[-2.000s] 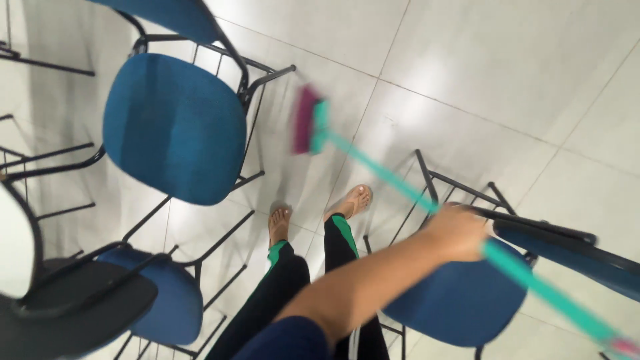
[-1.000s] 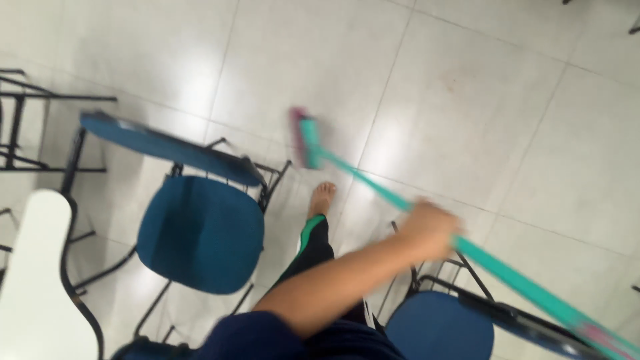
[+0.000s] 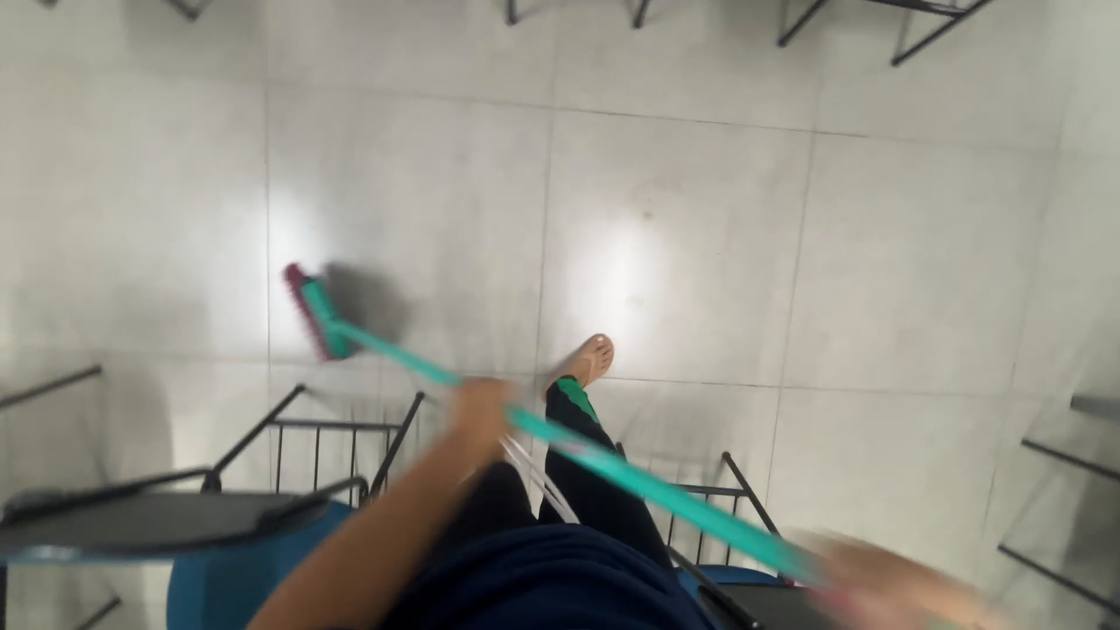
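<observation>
A broom with a teal handle runs slantwise across the head view, from lower right to upper left. Its teal and maroon head is at the left, over the tiled floor, with a shadow beside it. My left hand is closed around the middle of the handle. Near the handle's upper end at the lower right is my right hand, blurred by motion; it appears to grip the handle there. One foot in a sandal shows on the floor below the handle.
A blue chair with a dark writing surface stands at the lower left. Another chair with a metal rack is close by my legs on the right. Metal chair legs show along the top, and more at the right edge.
The view has shifted well away from the chairs, showing more floor. The broom head now lies further left of my foot. My right hand has come into view at the handle's upper end.
</observation>
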